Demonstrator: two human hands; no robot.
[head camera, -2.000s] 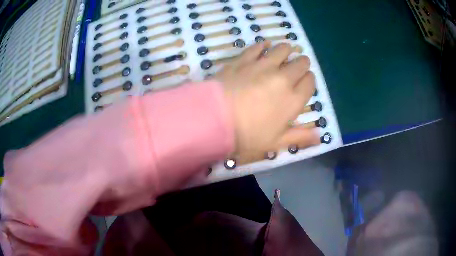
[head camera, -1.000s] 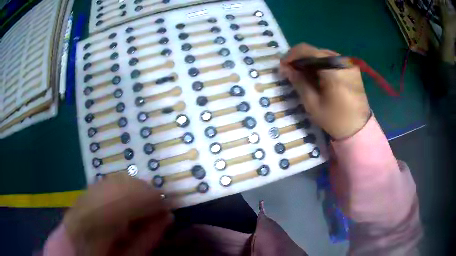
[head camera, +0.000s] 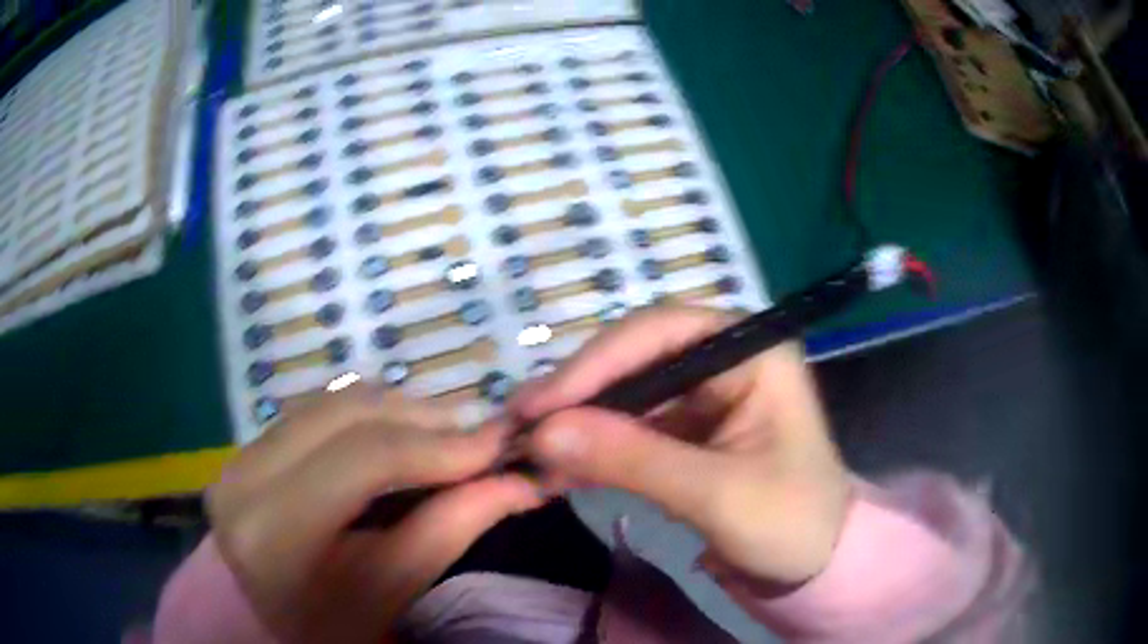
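My right hand (head camera: 743, 466) grips a black wired pen tool (head camera: 743, 330), slanting up to the right, with a pale rear end and a red wire. My left hand (head camera: 365, 484) meets the tool's front end at the lower centre, fingertips pinched. A small dark part seems to be between the fingertips, mostly hidden. The white foam tray (head camera: 233, 302) lies beyond both hands, with columns of tan slots holding round dark parts; some slot ends show bare tan. The hands cover its near edge.
Stacked trays (head camera: 76, 164) stand at left, with a blue pen (head camera: 202, 189) beside them. A second foam tray (head camera: 504, 15) lies beyond. A brown board (head camera: 976, 76) is at far right. The red wire (head camera: 856, 151) curls over the green mat (head camera: 793, 138). Yellow tape (head camera: 113, 478) marks the left front.
My right hand first reached over the tray's right side, then held the tool there; now it has come down to the centre with the tool. My left hand has moved right to meet it.
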